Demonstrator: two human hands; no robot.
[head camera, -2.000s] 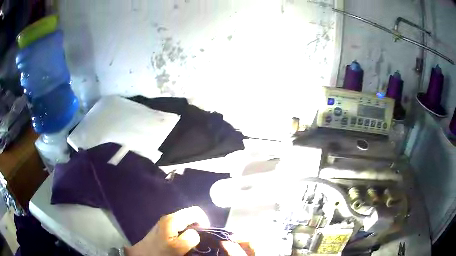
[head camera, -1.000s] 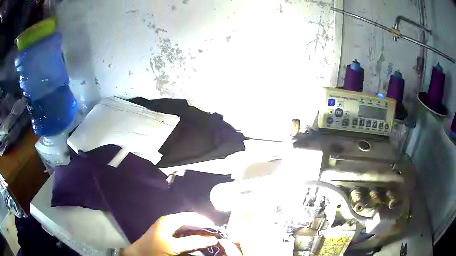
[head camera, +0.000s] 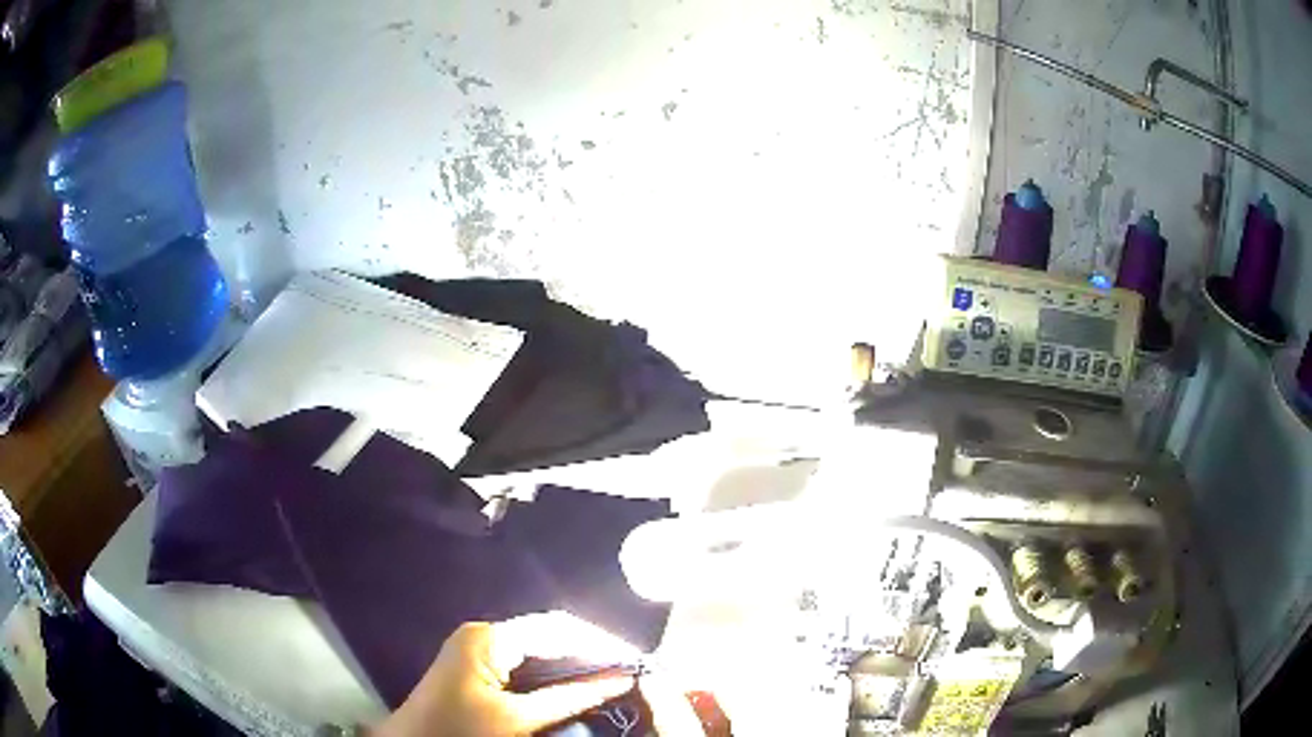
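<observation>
My left hand (head camera: 497, 688) is at the bottom centre, cut off by the lower edge, with dark purple fabric (head camera: 576, 671) pinched between thumb and fingers. Thin pale threads show at the held edge. Part of my right hand (head camera: 691, 714) shows beside it at the bottom edge, washed out by lamp glare; its grip cannot be made out. The overlock machine (head camera: 1101, 497) stands at right, its needle area lost in glare. A long dark purple panel (head camera: 374, 554) lies left of the machine, with a smaller purple piece (head camera: 597, 540) beside it.
White paper (head camera: 360, 353) lies over black cut pieces (head camera: 576, 382) at the back. A blue water bottle (head camera: 144, 245) stands at far left. The cream control panel (head camera: 1033, 328) and purple thread cones (head camera: 1025, 228) are at right. The table's rounded edge (head camera: 137, 576) is at left.
Compared with two seconds ago, the threads between my hands are less spread out, and my left fingers have closed over the fabric edge. The panels on the table have not visibly moved.
</observation>
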